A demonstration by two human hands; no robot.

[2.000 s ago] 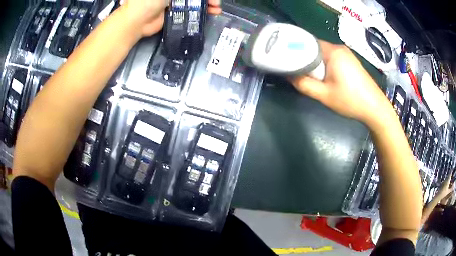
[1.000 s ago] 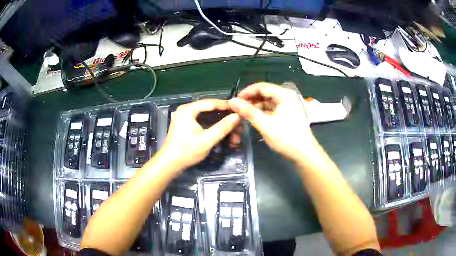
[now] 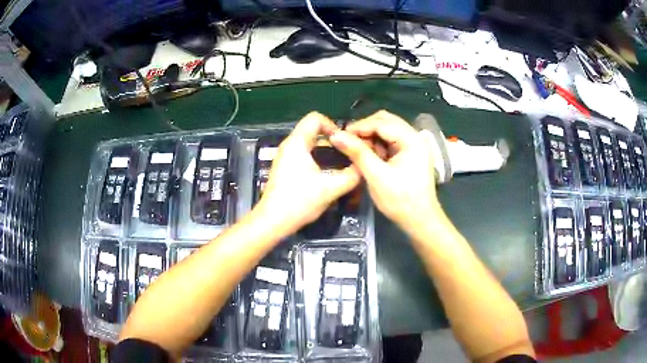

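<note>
My left hand (image 3: 301,177) is closed around a black handheld device (image 3: 328,157) above the top right pockets of a clear blister tray (image 3: 90,237). My hands cover most of the device. My right hand (image 3: 397,166) meets the left, its fingertips pinched at the device's end; whether they hold a small part is too hidden to tell. Other black devices with white labels lie in the tray's pockets, such as one at the bottom right (image 3: 339,298). The white barcode scanner (image 3: 472,157) lies on the bench just right of my right hand.
Another filled tray (image 3: 543,244) stands at right, and stacked trays (image 3: 18,213) at far left. Behind are a white ledge with a black mouse (image 3: 499,83), black cables and a red stick (image 3: 572,101). A small orange fan (image 3: 37,322) and red stools (image 3: 578,322) are below.
Two seconds ago my right hand held the white scanner; it now lies on the bench and that hand is at the device. Since one second ago, the hands have stayed together while the view shifted slightly.
</note>
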